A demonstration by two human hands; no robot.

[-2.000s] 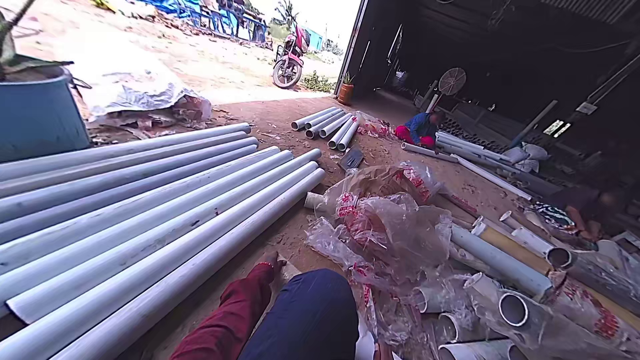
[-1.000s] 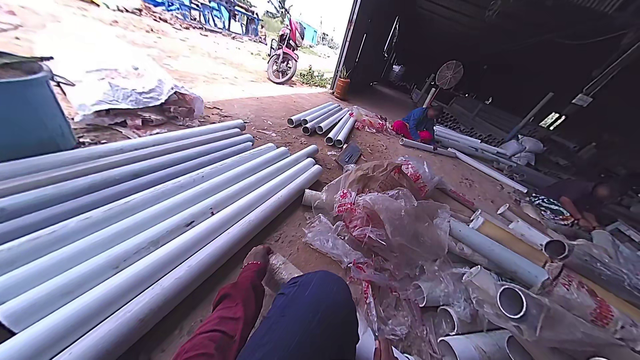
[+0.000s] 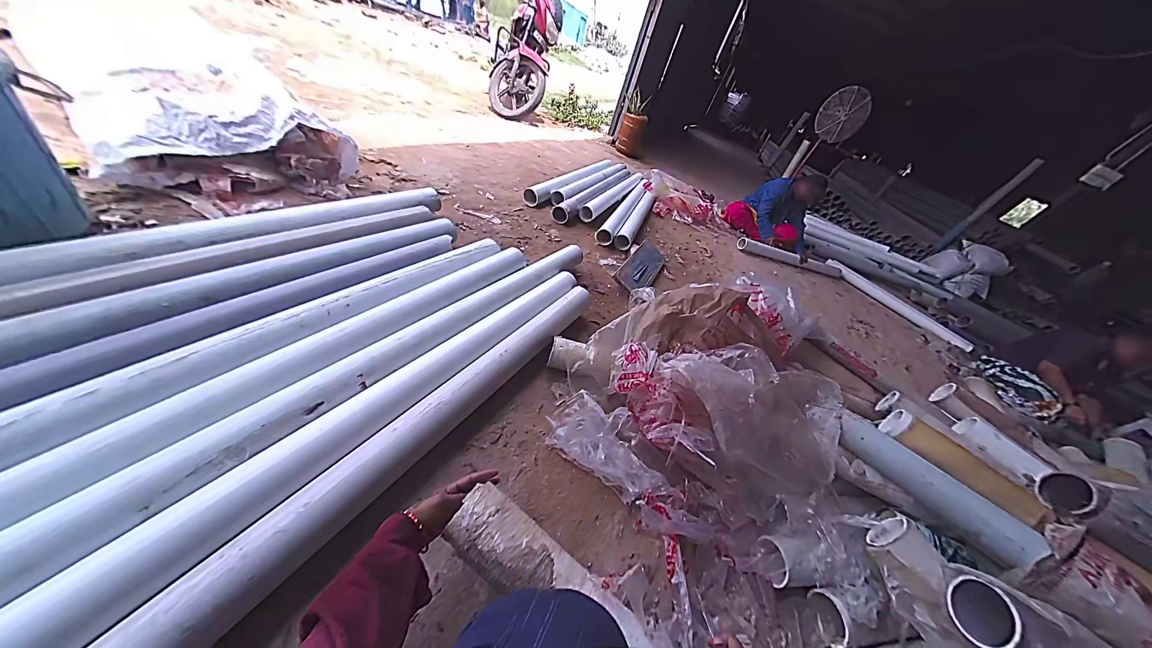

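Note:
My left hand (image 3: 450,502), below a maroon sleeve with a red bracelet at the wrist, lies against the near end of a dirty whitish pipe (image 3: 513,540). Its fingers are extended; whether it grips the pipe does not show. The pipe runs down to the right past my dark blue knee (image 3: 540,621). Only a small bit of my right hand (image 3: 724,641) shows at the bottom edge, and what it holds is hidden. Left of my left hand, several long white plastic pipes (image 3: 360,387) lie side by side. Crumpled clear plastic wrap (image 3: 720,405) with red print lies to the right.
Shorter pipes (image 3: 594,193) lie on the dirt floor ahead, near a flat dark piece (image 3: 641,266). A person in blue (image 3: 776,211) crouches over a pipe farther back. Another person (image 3: 1071,369) is at the right. Several loose pipes (image 3: 945,477) are heaped at the lower right.
My left hand's fingers, bunched at the pipe's end in the earlier frames, now stretch out over it. More of that pipe shows beside my knee. The view has tilted down.

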